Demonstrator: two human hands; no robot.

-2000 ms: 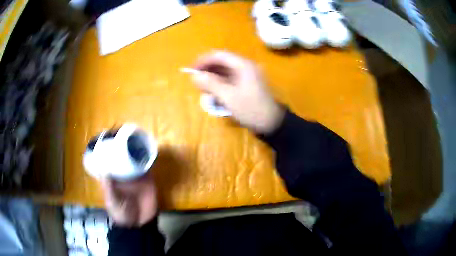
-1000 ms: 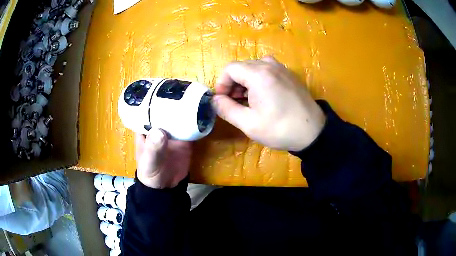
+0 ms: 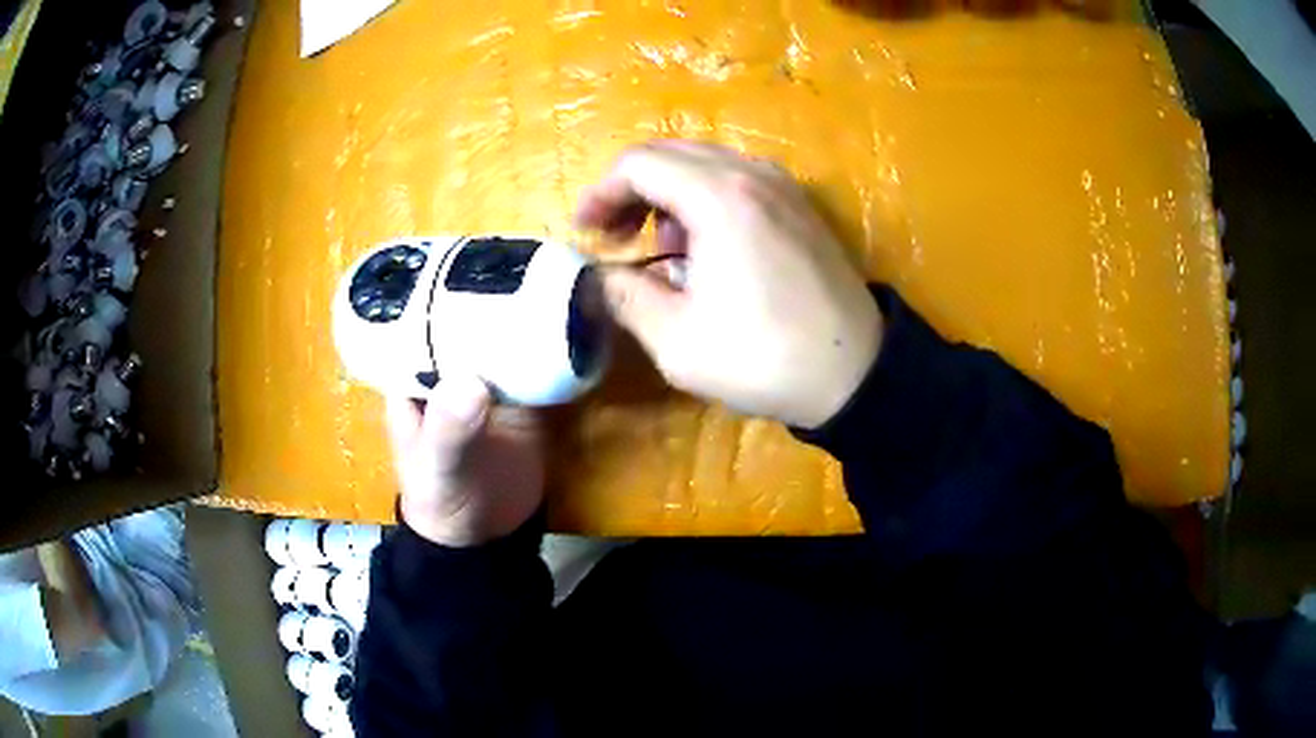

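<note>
A white camera body (image 3: 498, 339) lies sideways above the orange table, its round lens face at the left, a squarish black panel beside the seam, and its dark open end at the right. My left hand (image 3: 469, 459) holds it from below, thumb on its near side. My right hand (image 3: 736, 289) is at the open end, fingers bent and slightly blurred. A thin dark wire (image 3: 642, 263) runs from the open end to my right fingers. A small pale part shows between those fingers; most of it is hidden.
The orange-covered table (image 3: 981, 260) lies below my hands. A carton (image 3: 185, 310) heaped with small grey-white base caps stands at left. White camera bodies (image 3: 321, 591) lie in rows in a lower carton. A paper sheet (image 3: 335, 18) is at the far edge. Another person's arm (image 3: 72, 591) shows lower left.
Since two seconds ago, my right hand has come from the table's middle to the body's open end. My left hand has brought the body inward and turned it sideways. A dark wire now shows between them.
</note>
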